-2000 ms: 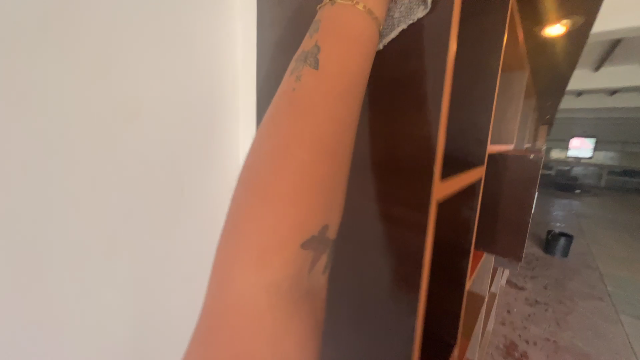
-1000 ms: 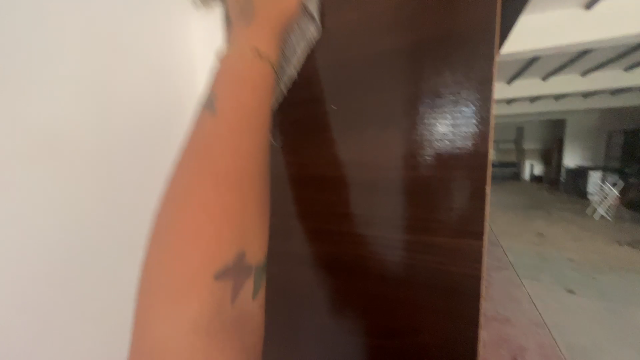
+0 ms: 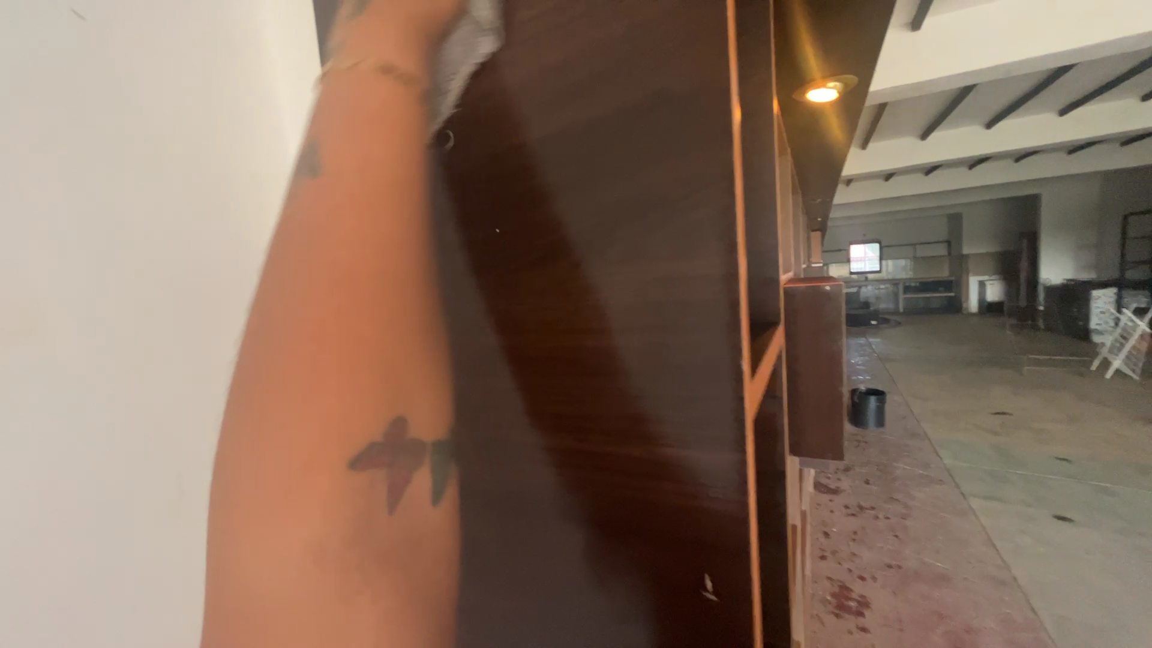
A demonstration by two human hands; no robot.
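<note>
My left forearm, tattooed and with a thin bracelet at the wrist, reaches up in front of a dark brown wood-grain cabinet side panel. Only the lower part of my left hand shows at the top edge, blurred; its fingers lie outside the picture. A grey cloth is held in it and hangs against the panel's upper left part. Below the cloth is a small round hole or fitting in the panel. My right hand is out of view.
A white wall stands close at left. Right of the panel, shelf edges and a projecting brown box run back. A black bucket stands on the stained floor, with a white folding rack farther off. A lamp glows overhead.
The view has swung about between frames. My arm stays raised along the panel with the cloth at its upper end; the shelf edges, out of sight one second ago, show again.
</note>
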